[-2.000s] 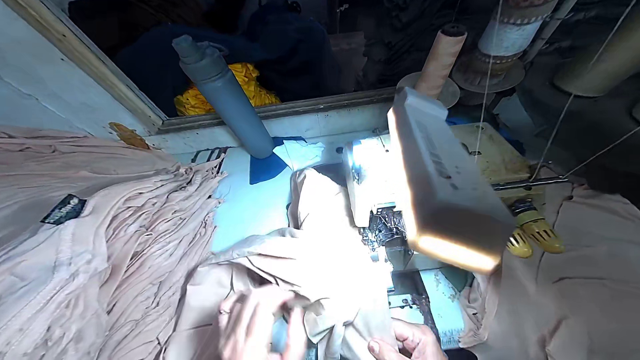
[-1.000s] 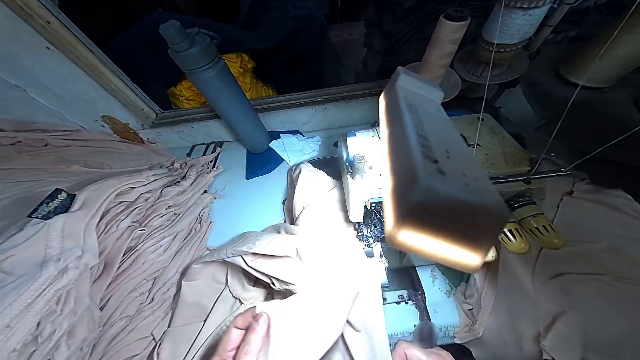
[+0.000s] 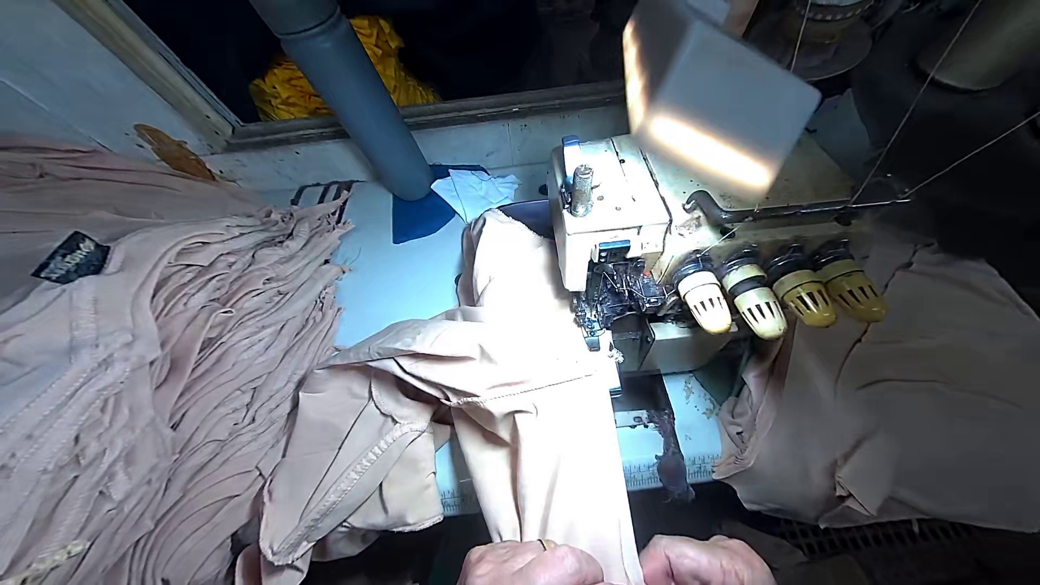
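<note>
A beige garment (image 3: 561, 455) lies under the presser foot area of an overlock sewing machine (image 3: 613, 203) and drapes over the table's front edge. At the bottom of the view my left hand (image 3: 530, 564) grips the garment's lower part, knuckles up. My right hand (image 3: 705, 561) is closed at the right edge of the same cloth; its fingertips are partly cut off by the frame. The cloth hangs between the machine and both hands, with an overlocked seam across it. Bright lamp light washes out the fabric beside the needle.
Stacked beige garments (image 3: 203, 390) fill the left side. More beige cloth (image 3: 910, 398) lies at the right, beside yellowish tension knobs (image 3: 804, 297). A lamp head (image 3: 719, 97) hangs over the machine. A grey pipe (image 3: 357, 97) stands behind, near a white scrap (image 3: 475, 191). Threads run at upper right.
My left hand has moved right, toward my right hand, and both now hold the garment's lower end. The cloth stretches straighter down from the machine. The view has shifted closer to the machine.
</note>
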